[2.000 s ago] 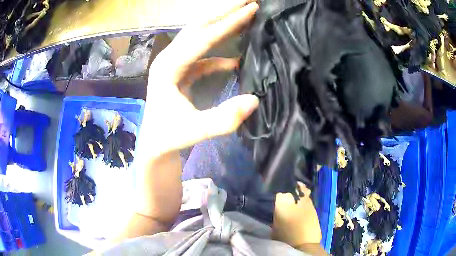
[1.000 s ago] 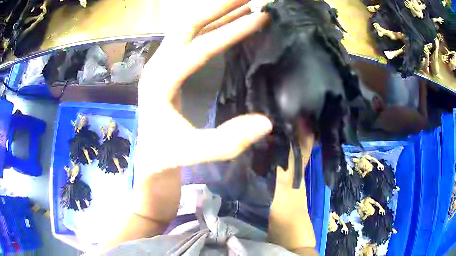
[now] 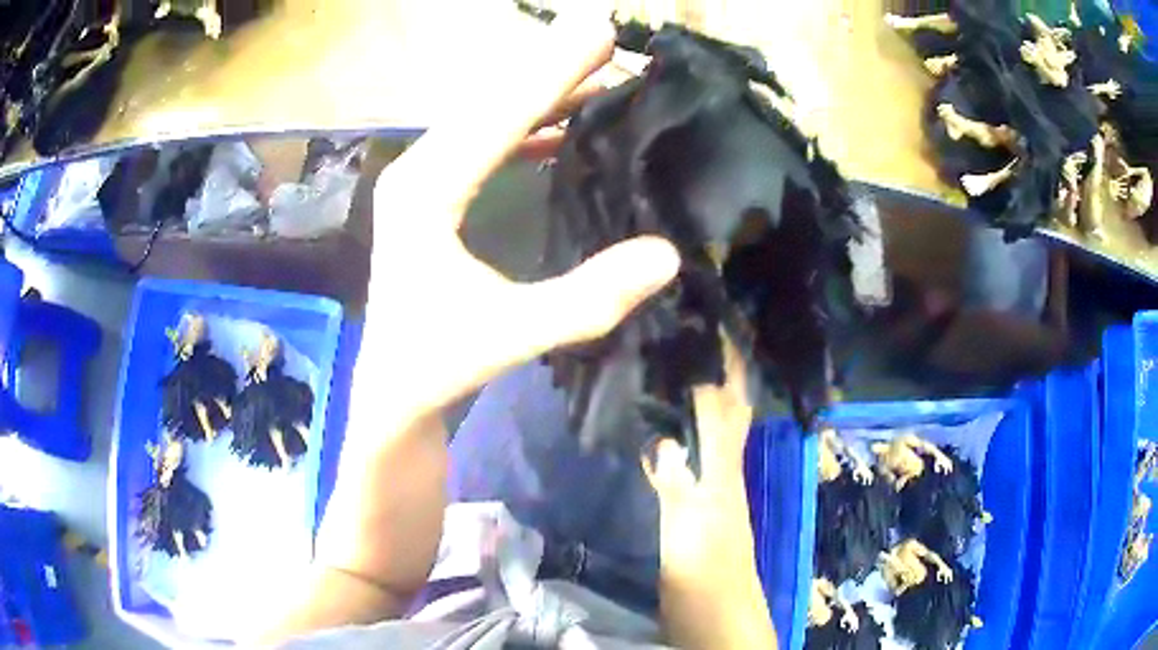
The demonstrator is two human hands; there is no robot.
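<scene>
A figure in a ragged, partly shiny black garment [image 3: 730, 178] is held up close in front of me, over my lap; its body is mostly hidden by the cloth. My left hand [image 3: 508, 241] holds it from the left, with the fingers at its top and the thumb against its near side. My right hand [image 3: 692, 444] is under the lower edge of the cloth, which hides most of it, so its grip cannot be seen.
A blue tray [image 3: 229, 302] at the left holds three black-clad figures on white liner. A blue tray [image 3: 794, 533] at the right holds several. Piles of figures lie on both ends of the tan bench [image 3: 318, 64]. More blue trays [image 3: 1092, 495] stand far right.
The garment has turned and moved left and slightly away from me. Its lower edge now hangs over my right hand. My left thumb still rests on the cloth.
</scene>
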